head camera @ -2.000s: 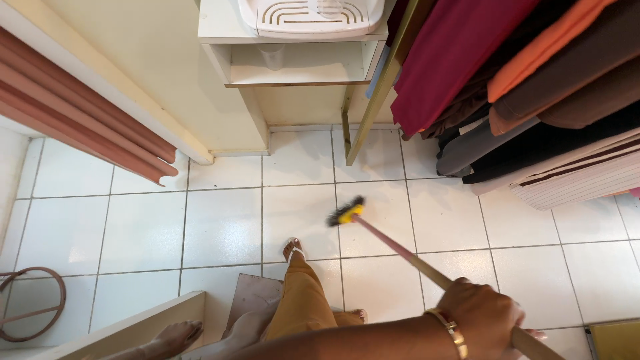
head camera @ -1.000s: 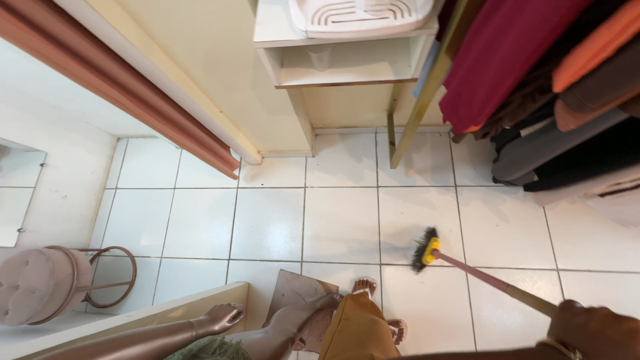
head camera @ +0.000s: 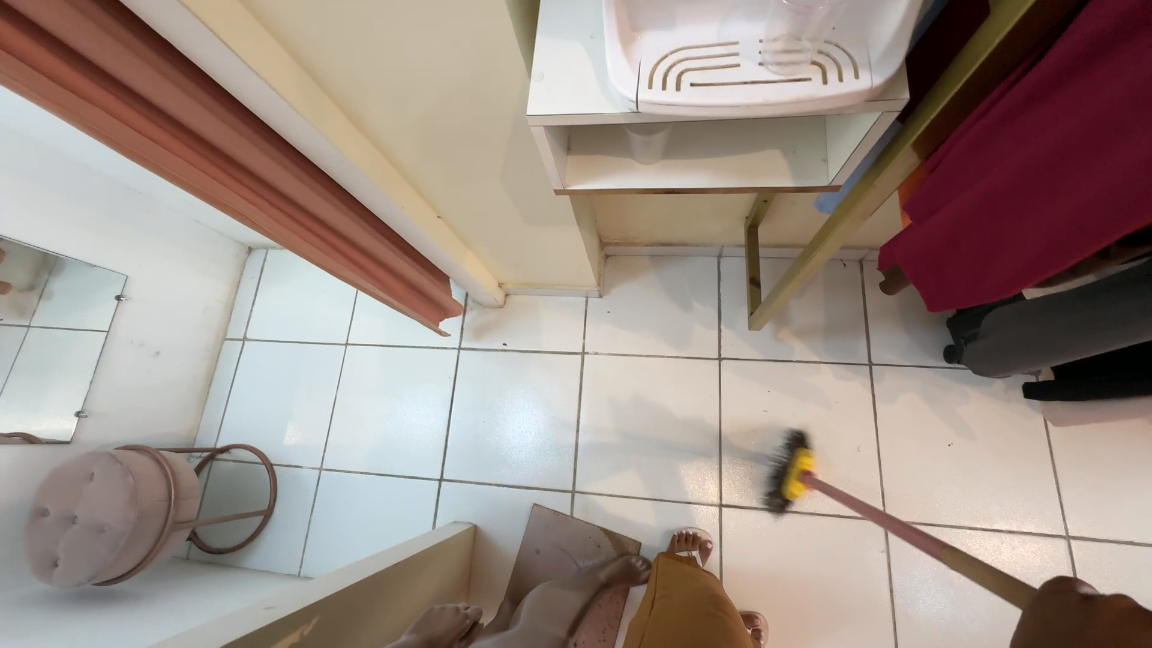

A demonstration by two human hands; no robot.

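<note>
My left hand [head camera: 1080, 614], partly cut off by the lower right corner of the head view, is closed around the handle [head camera: 936, 544] of a broom. The handle slants up and left to a yellow broom head [head camera: 797, 474] with dark bristles, which rests on white floor tiles [head camera: 648, 409] and looks slightly blurred. My right hand is not in view. To the left of the broom head are my mustard trousers [head camera: 688, 605] and sandalled feet.
Clothes [head camera: 1008, 180] hang at right beside a metal rack frame [head camera: 810, 270]. A white shelf unit [head camera: 693, 171] stands at top. Left are a pink curtain [head camera: 360, 243], a tufted stool [head camera: 108, 513] and a mirror [head camera: 54, 351]. A mannequin [head camera: 549, 607] on a base [head camera: 576, 540] is at bottom.
The view has shifted left, bringing the stool and mirror in. My left hand, still around the handle, now sits at the lower right corner, and its bracelet is out of view.
</note>
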